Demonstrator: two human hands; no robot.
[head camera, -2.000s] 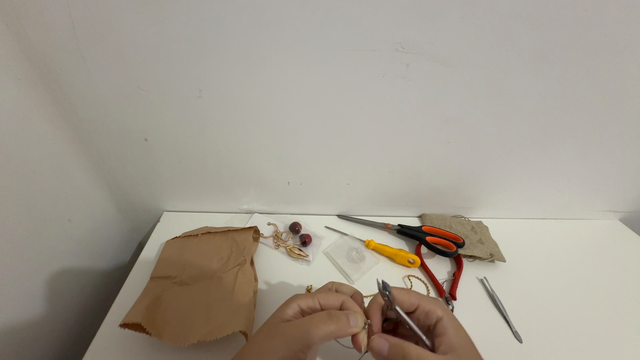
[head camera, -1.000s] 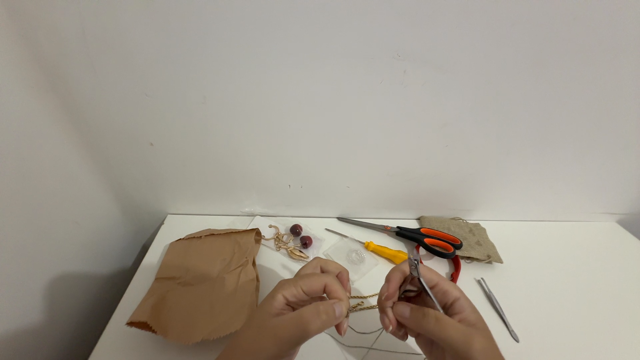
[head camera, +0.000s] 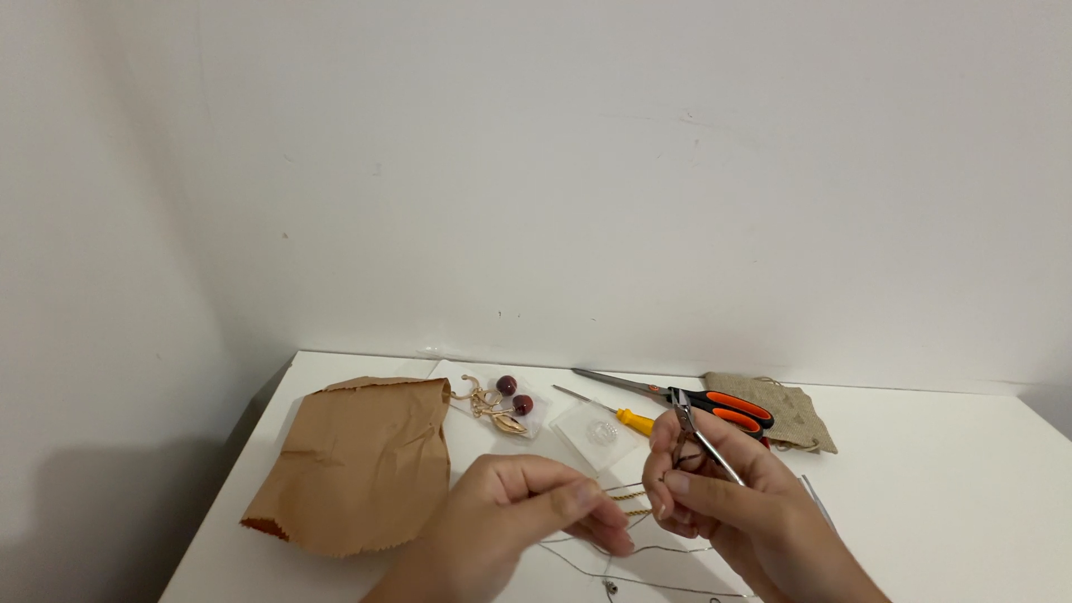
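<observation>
My right hand (head camera: 720, 494) holds small metal pliers (head camera: 699, 435), jaws pointing up, with the thumb and fingertips pinched together below them; a tiny dark piece shows at the thumb tip. To its left is my left hand (head camera: 544, 519), thumb against the curled fingers; whether anything is pinched there cannot be told. Between the hands runs a gold-coloured twisted chain (head camera: 632, 497), partly hidden by the fingers. Thin silver-coloured chains (head camera: 645, 582) lie on the white table below, with a small dark metal piece (head camera: 610, 588) beside them.
A brown paper bag (head camera: 360, 469) lies left. Behind the hands are a gold charm with dark red beads (head camera: 507, 406), a small clear bag (head camera: 601, 432), a yellow-handled screwdriver (head camera: 634, 421), orange-and-black scissors (head camera: 712, 404) and a burlap pouch (head camera: 779, 410). Tweezers (head camera: 816, 502) lie right, partly hidden.
Both hands have moved apart from their close position two seconds ago. The pliers have stayed in the right hand. More of the silver-coloured chains shows on the table now.
</observation>
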